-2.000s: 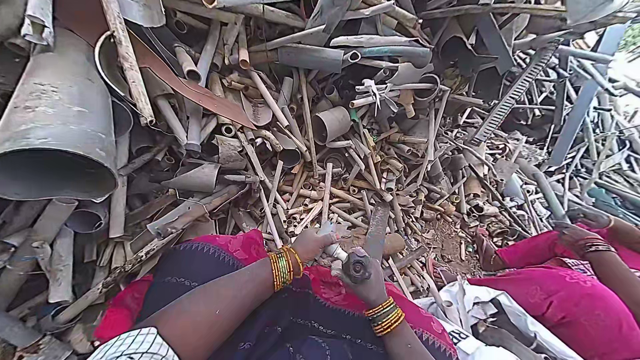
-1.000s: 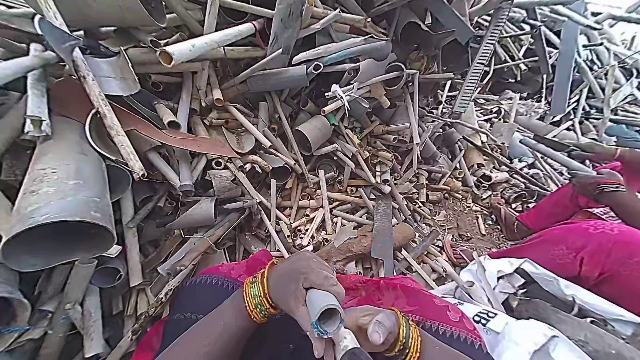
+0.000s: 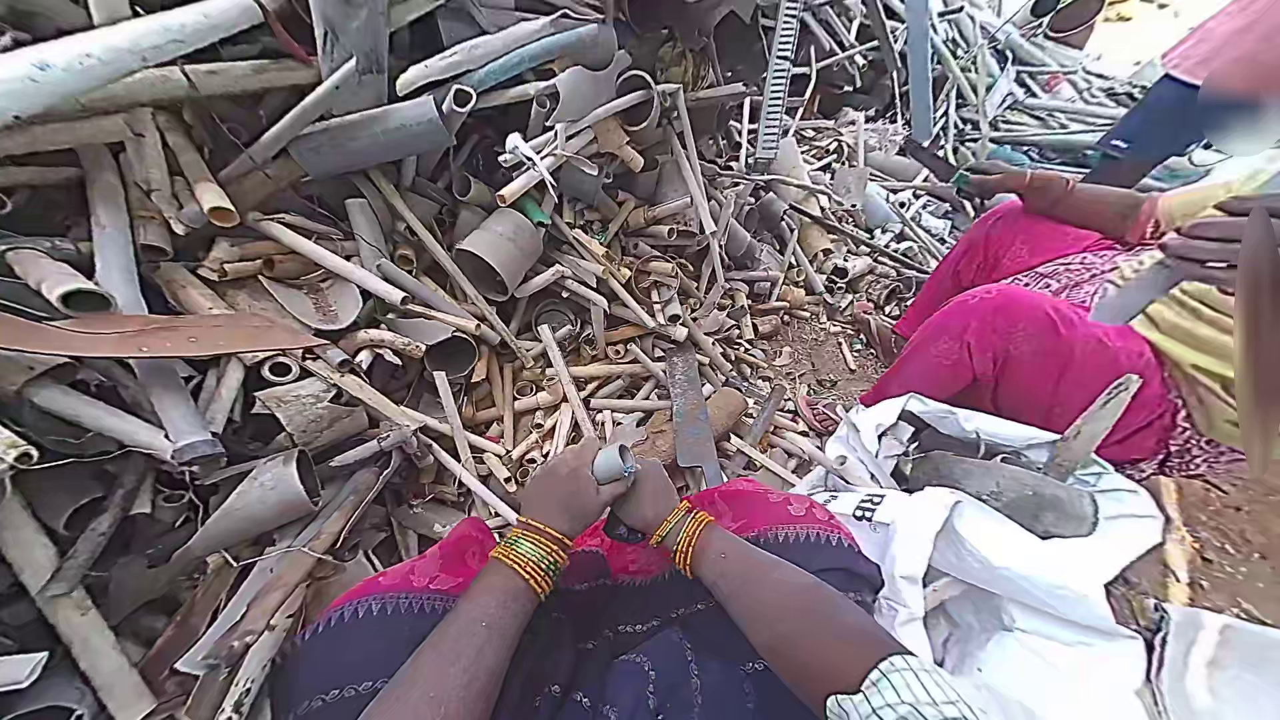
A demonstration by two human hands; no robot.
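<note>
A short piece of grey plastic pipe is gripped in my left hand, its open end facing up. Against it is my right hand, closed around a dark object that the fingers mostly hide; what it is I cannot tell. Just beyond my hands a flat, worn metal blade lies by a thick brown wooden piece. Cut pipe pieces are heaped in front of my knees.
Scrap pipes pile up ahead and to the left. A white sack with large pipe pieces on it lies at my right. Beyond it sits a person in pink, a blade-like piece near the hand. Another person is partly visible at the upper right.
The pipe piece in my left hand has moved away from my body, and my two hands have come together. The view has shifted toward the right.
</note>
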